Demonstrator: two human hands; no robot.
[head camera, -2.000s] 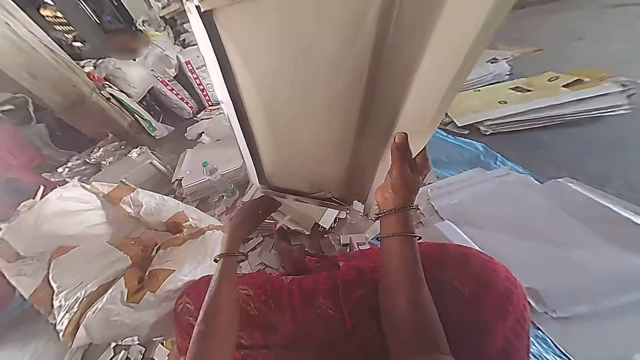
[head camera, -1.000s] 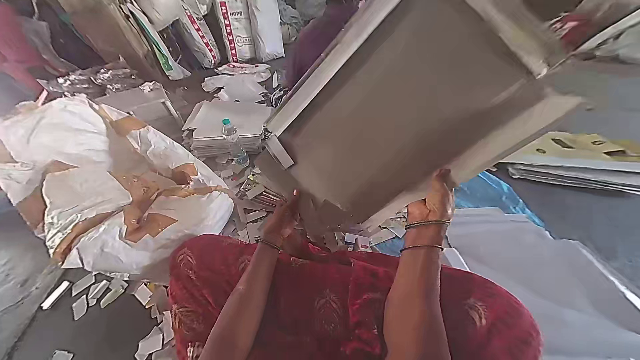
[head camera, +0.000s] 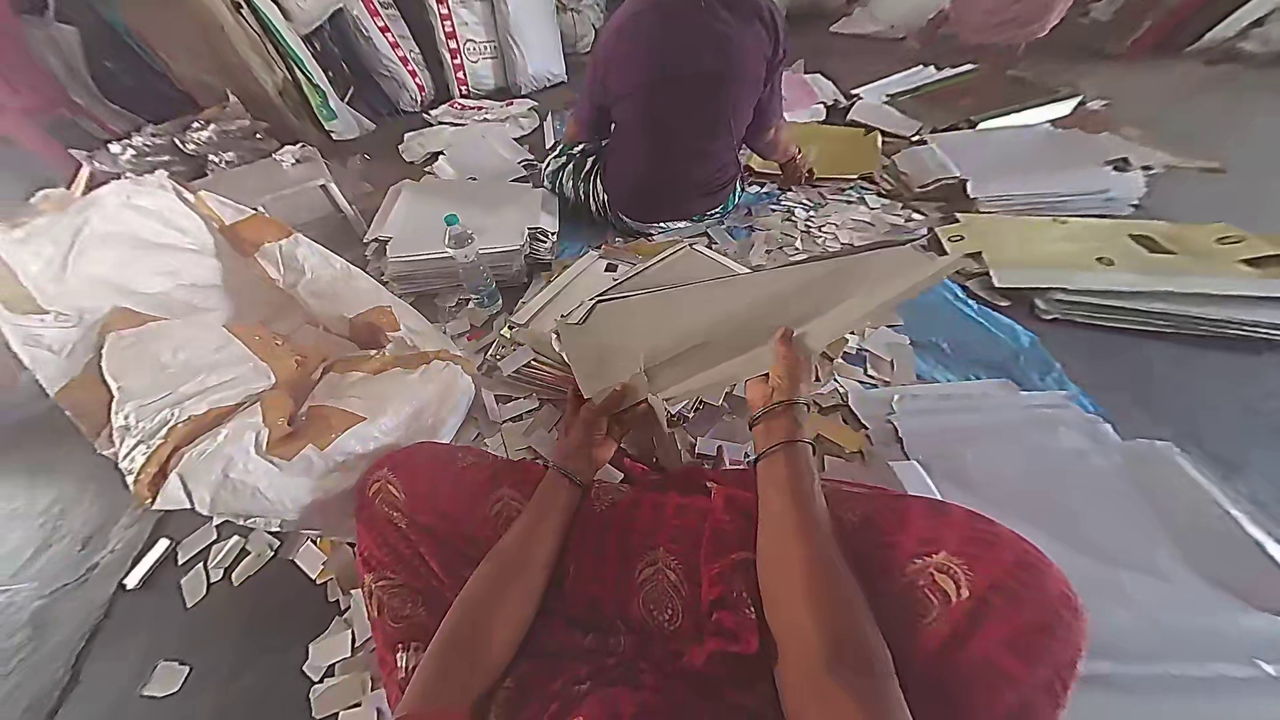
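Note:
Both my hands hold a large grey-beige cardboard sheet (head camera: 720, 325), tilted and seen at a low angle in front of me. At its lower left corner my left hand (head camera: 592, 425) grips the edge. My right hand (head camera: 782, 385) holds the near edge farther right, thumb on top. Behind the sheet's left end leans a pile of cut cardboard pieces (head camera: 575, 290). Small cardboard scraps (head camera: 710, 430) cover the floor under the sheet, before my crossed legs in red patterned cloth.
A crumpled white plastic sack (head camera: 190, 370) lies at left. Beyond it stand a plastic bottle (head camera: 470, 262) and a stack of sheets (head camera: 455, 215). A person in purple (head camera: 685, 110) sits ahead. At right are large grey sheets (head camera: 1050, 500), a blue tarp (head camera: 990, 340) and yellow board (head camera: 1120, 250).
The cardboard sheet, raised and facing me before, has been lowered and tipped flatter, still in both hands. The seated person ahead has come into fuller view.

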